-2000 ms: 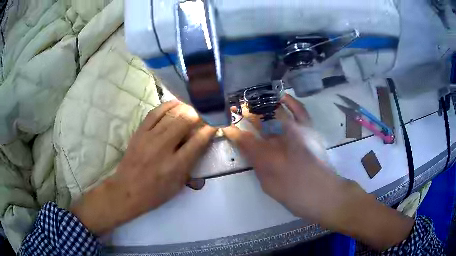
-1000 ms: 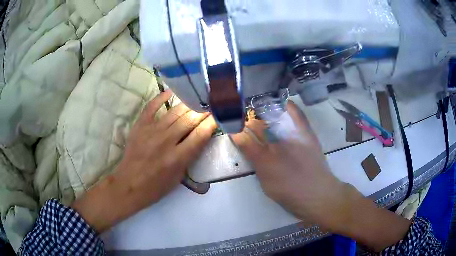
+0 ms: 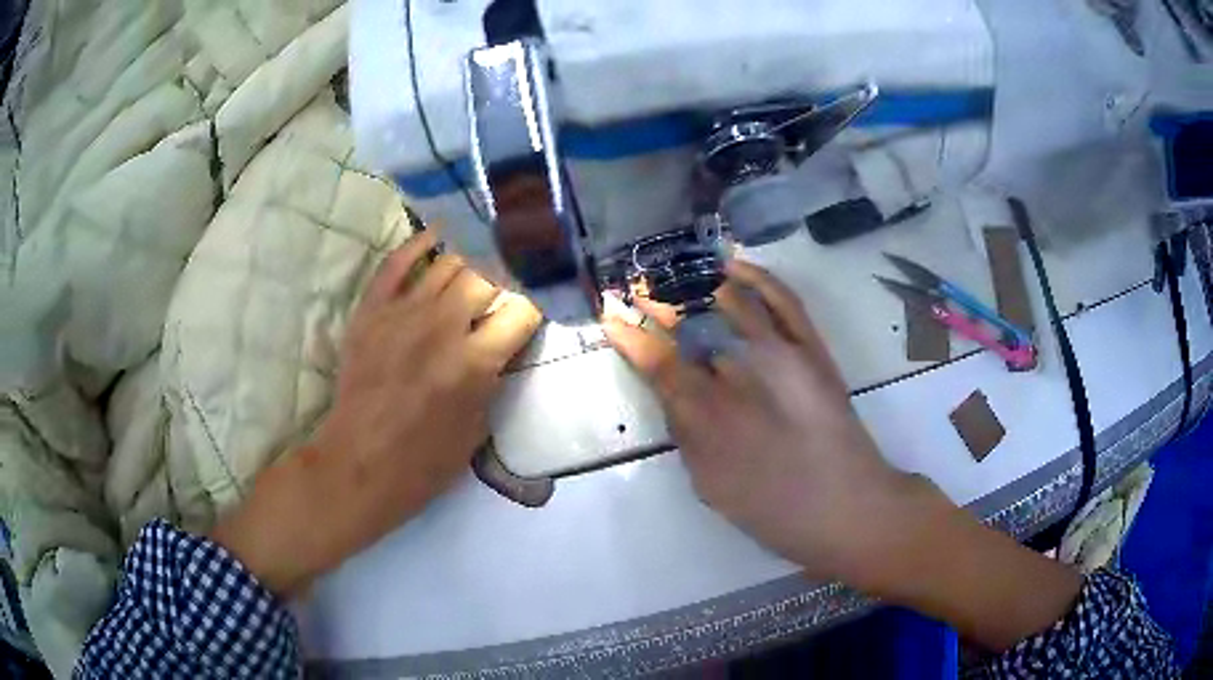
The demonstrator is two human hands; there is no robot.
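The cream quilted jacket (image 3: pixel 260 286) fills the left of the table, its edge under my left hand. My left hand (image 3: pixel 419 359) is by the lit needle area, its fingers closed on the jacket's dark-lined edge. My right hand (image 3: pixel 765 412) is just right of the needle area, thumb and forefinger together at a tiny white scrap (image 3: pixel 617 306); whether they pinch it is hard to tell. The white sewing machine head (image 3: pixel 639 67) with a blue stripe hangs over both hands. The needle and presser foot are mostly hidden behind the head and fingers.
Pink and blue snips (image 3: pixel 978 323) lie on the table at right, on a brown swatch (image 3: pixel 927 335). A brown strip (image 3: pixel 1008 286) and a diamond-shaped swatch (image 3: pixel 978 425) are nearby. A dark cord (image 3: pixel 1068 352) crosses the table. Ruler tape (image 3: pixel 585 624) runs along the front edge.
The view has shifted slightly. My left hand has drawn a little left, away from my right fingertips, opening a gap by the needle area. A small white scrap now shows at my right fingertips.
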